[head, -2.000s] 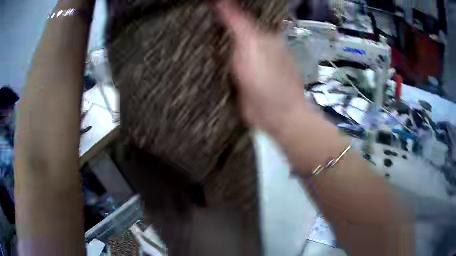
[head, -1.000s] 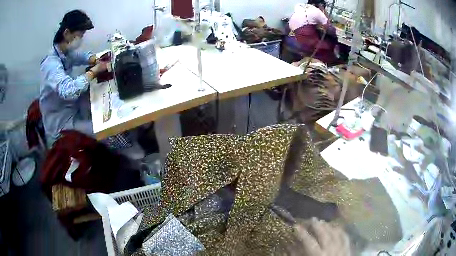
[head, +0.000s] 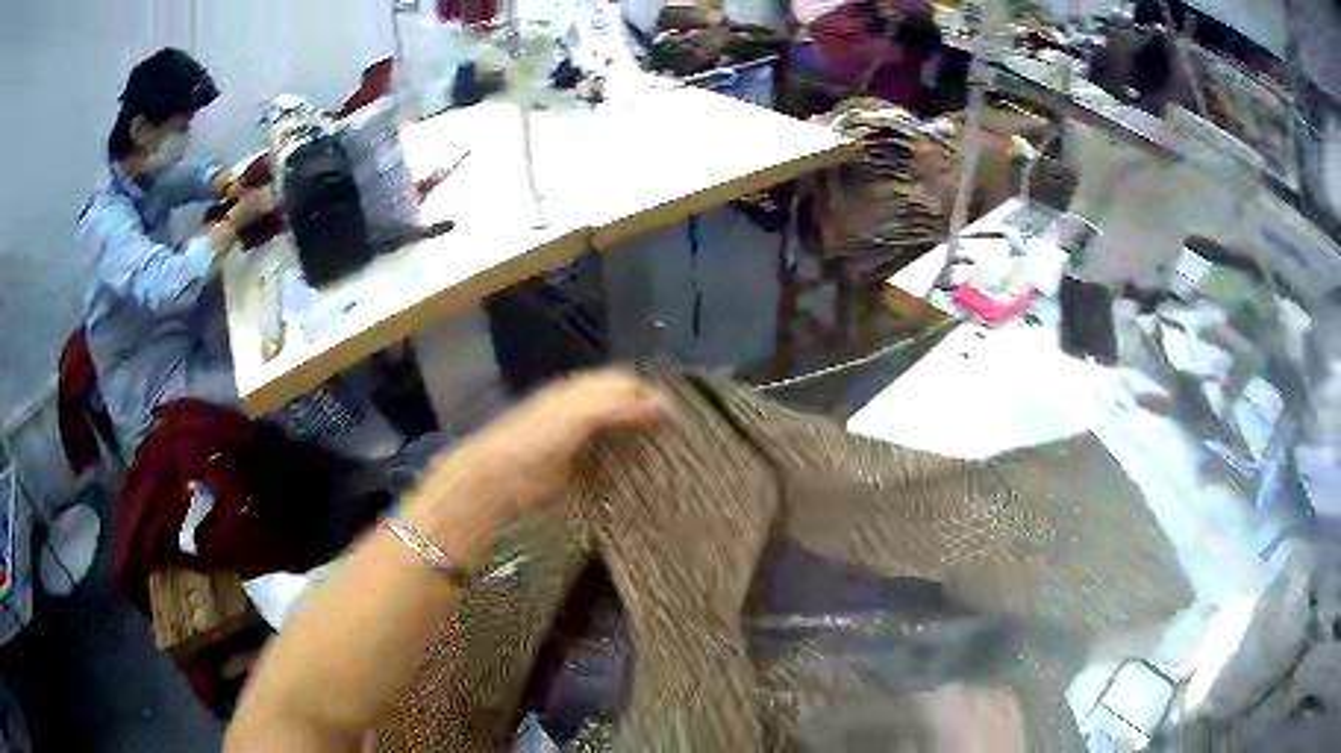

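Note:
My left hand (head: pixel 610 400) reaches in from the lower left, a bracelet on its wrist, and grips the upper edge of the brown speckled patterned fabric (head: pixel 691 515). The fabric hangs in folds below the hand and spreads right onto the white table. Dark fabric (head: pixel 838 589) shows between its folds. A blurred pinkish shape at the bottom edge may be my right hand (head: pixel 956 724); its fingers cannot be made out.
A masked person (head: pixel 140 265) sits at a machine on the far left. A white table with a wooden edge (head: pixel 588 236) stands ahead. Dark red cloth (head: pixel 221 493) lies at left. A red and white object (head: pixel 996 300) is on the right table (head: pixel 941 390). Another person (head: pixel 868 52) is at the back.
My left hand has come into view over the fabric, which is gathered and folded differently. The hand at the bottom has become largely cut off. The view has shifted slightly.

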